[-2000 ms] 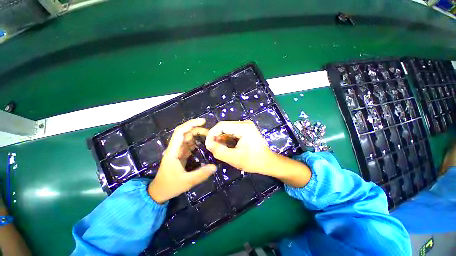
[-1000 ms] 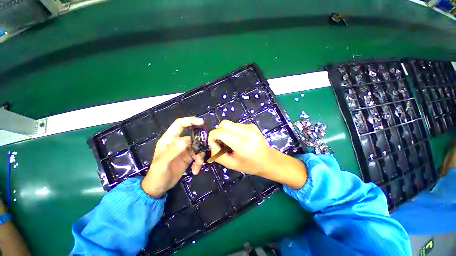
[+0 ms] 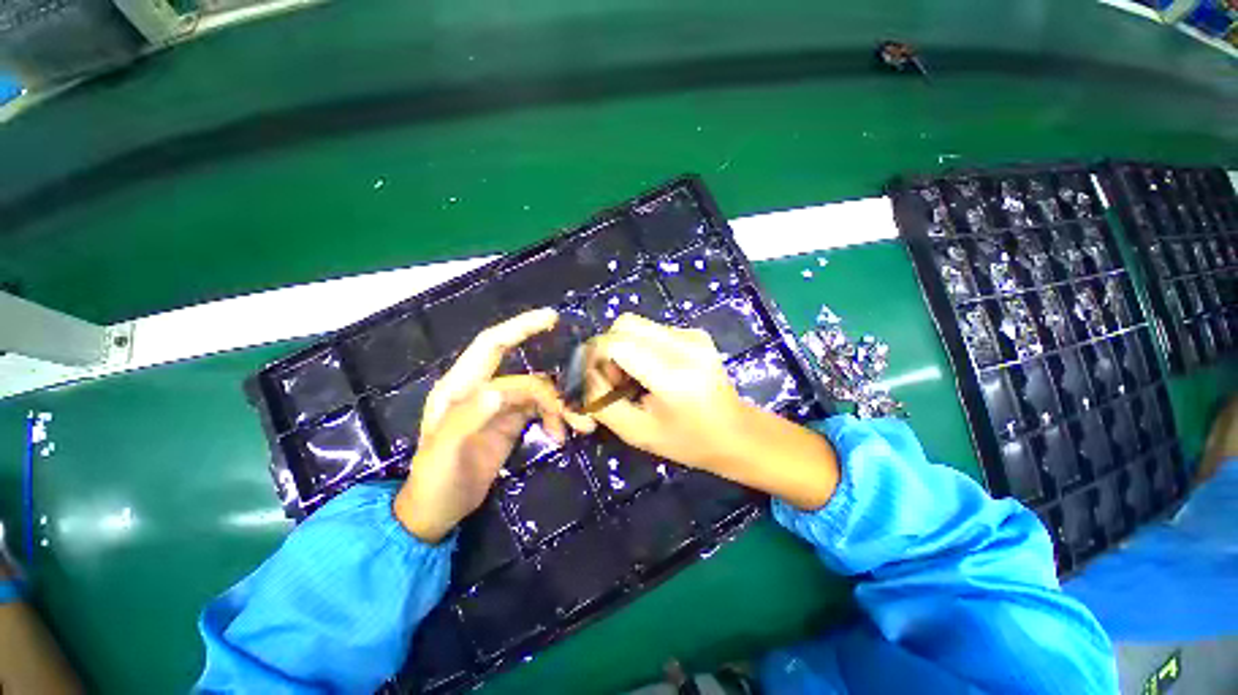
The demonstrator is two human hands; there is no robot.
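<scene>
A large black shiny tray [image 3: 557, 550] with square pockets lies tilted on the green surface under my hands; small white bits show in some pockets. My left hand [image 3: 475, 421] is over the tray's middle, thumb and fingers at a small dark assembly [image 3: 576, 373]. My right hand [image 3: 665, 387] touches the same assembly from the right, and a thin gold-brown tool [image 3: 611, 398] shows under its fingers. The fingers hide most of the assembly, so its exact grip is partly hidden.
A heap of small silvery parts [image 3: 849, 360] lies right of the tray. Two black trays with shiny parts [image 3: 1039, 326] stand at the right. Behind are a white rail [image 3: 367, 288] and a green belt with a small dark unit [image 3: 897, 56]. Other people's arms show at both sides.
The dark assembly has come into view between my hands since the oldest frame and has since shifted slightly right, turning. The unit on the belt has moved left.
</scene>
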